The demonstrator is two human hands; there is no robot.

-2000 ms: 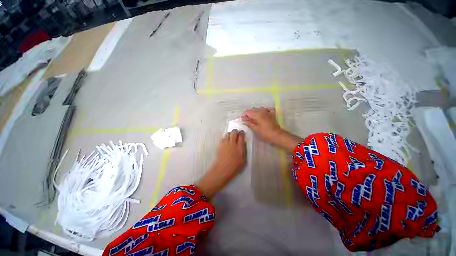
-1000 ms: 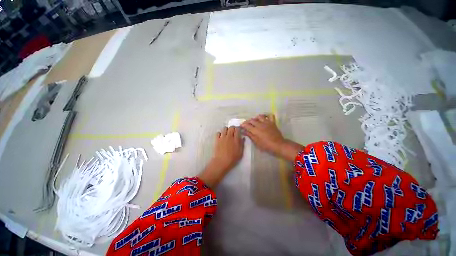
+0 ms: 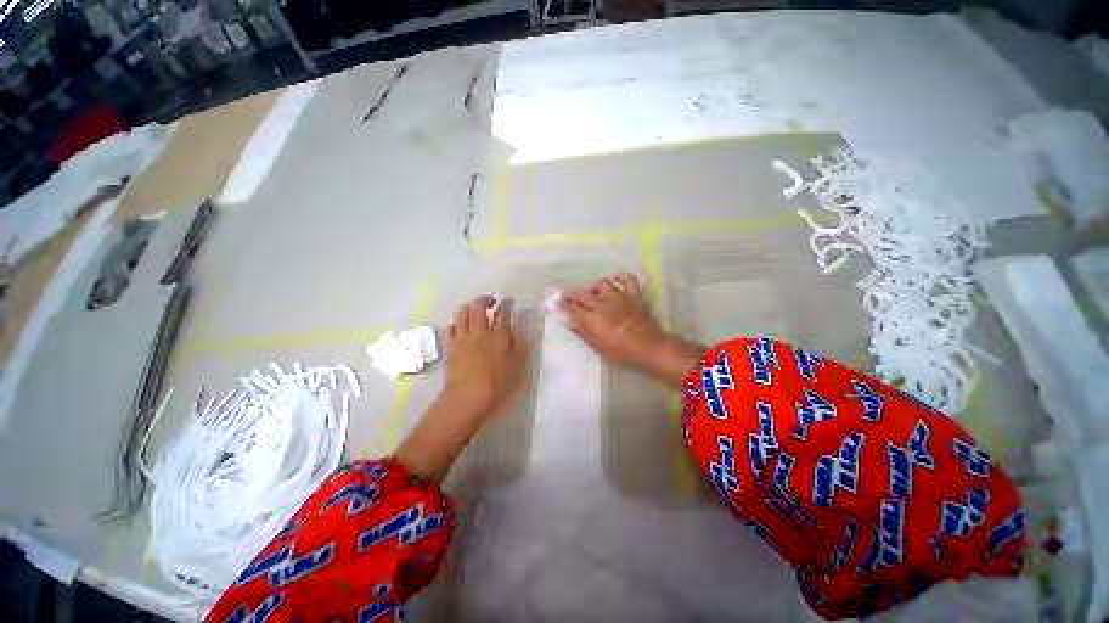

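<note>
My left hand [image 3: 484, 353] is palm down over the table covering, left of the pale vertical strip area [image 3: 569, 402], with its fingers bent. A tiny white spot shows at its fingertips; whether it grips something is unclear. My right hand [image 3: 614, 323] lies at the top of the pale area, fingers bent. A small white bit [image 3: 553, 298] shows at its fingertips, mostly hidden; I cannot tell if it is gripped. A crumpled white scrap [image 3: 404, 351] lies left of my left hand.
Long white strips [image 3: 249, 469] lie coiled at lower left. A curly white heap [image 3: 912, 286] lies at right, with white panels [image 3: 1058, 353] beyond it. Dark-edged sheets [image 3: 156, 377] lie at far left. Yellow guide lines [image 3: 718, 229] cross the covering.
My left hand has moved left, away from my right hand, which has shifted slightly left. The white piece between them now shows only as a small bit at my right fingertips.
</note>
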